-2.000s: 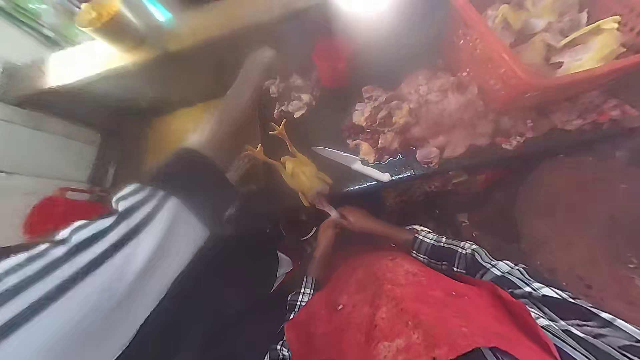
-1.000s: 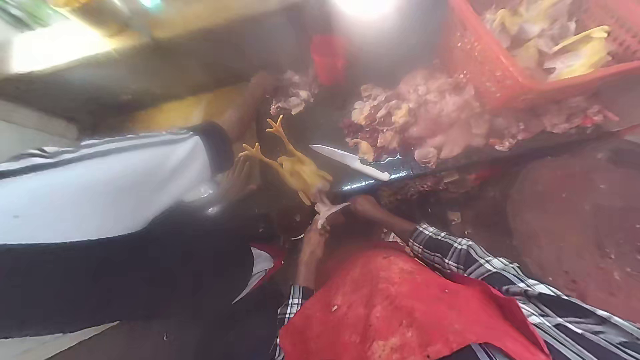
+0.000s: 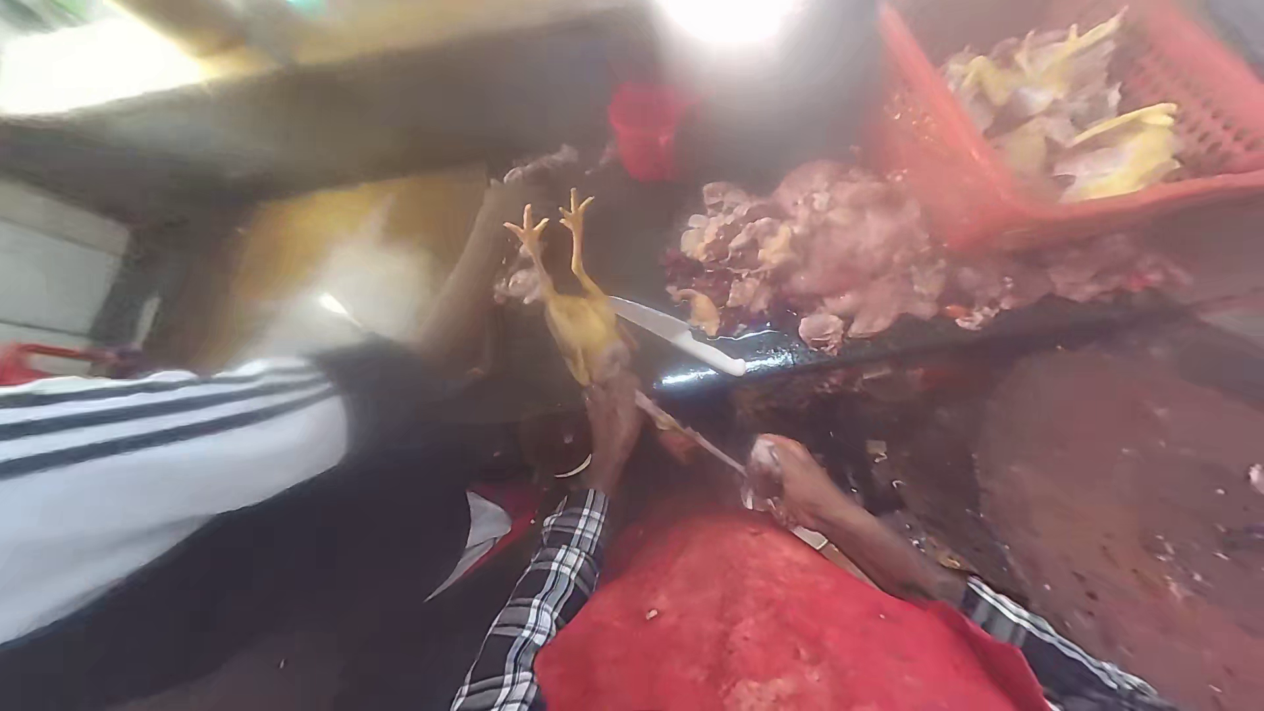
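A plucked yellow-skinned chicken carcass (image 3: 583,331) lies near the view's middle, its feet pointing away from me. My left hand (image 3: 614,400) grips its near end. A stretched strand of innards (image 3: 691,434) runs from the carcass to my right hand (image 3: 780,474), which is closed on it in front of my red apron (image 3: 780,622). Just beyond and right of the carcass, a white-handled knife (image 3: 691,346) rests at the dark counter's edge. The near end of the carcass is partly hidden by my left hand.
A heap of raw poultry skin and scraps (image 3: 839,247) covers the counter at right, beside a red plastic crate (image 3: 1066,212) holding chicken pieces. A red plastic cup (image 3: 647,128) stands farther back. A co-worker's arm in a striped sleeve (image 3: 178,425) reaches in from the left.
My hands were close together at the carcass's near end; my right hand has since moved right, away from it, and the strand is drawn out. The co-worker's arm has shifted.
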